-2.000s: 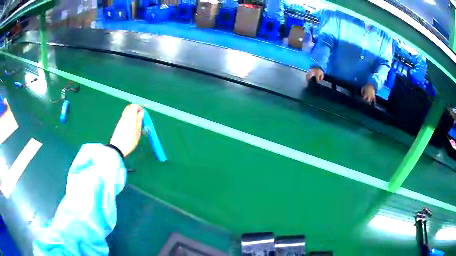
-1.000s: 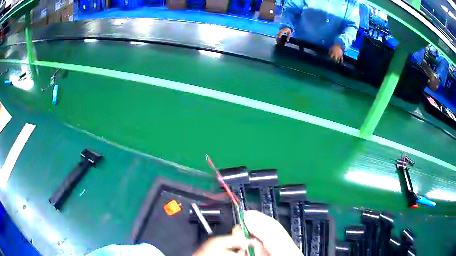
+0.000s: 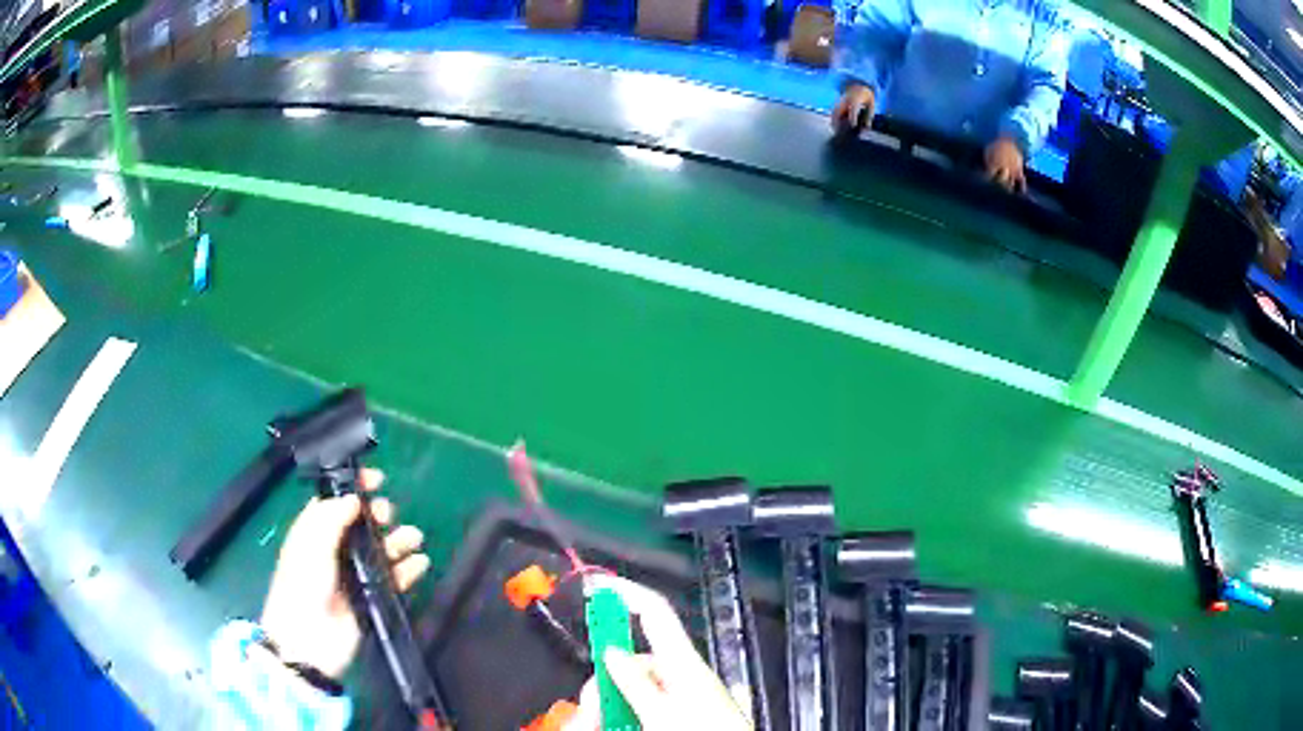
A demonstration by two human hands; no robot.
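Note:
My left hand [image 3: 322, 578] is closed around the handle of a black T-shaped housing shell [image 3: 375, 571], its wide head pointing up and away. My right hand [image 3: 665, 664] holds a long green circuit board [image 3: 610, 650] with its component side not visible. Red lead wires [image 3: 536, 500] rise from the board's upper end. An orange end piece [image 3: 530, 586] lies in the black parts tray [image 3: 465, 571]. More orange shows beside my right fingers. The lower ends of the housing and board are near the picture's edge.
Another black housing [image 3: 229, 517] lies behind my left hand. Several housing shells [image 3: 807, 600] are fanned out at the right, over the tray. A wired subassembly [image 3: 1200, 536] lies far right. A light-blue battery [image 3: 202, 263] lies far left. A person in light blue [image 3: 950, 72] works across the line.
My left hand has come into full view with a housing in its grip. My right hand has moved slightly left with the green board, now showing its broad face. The view has shifted slightly.

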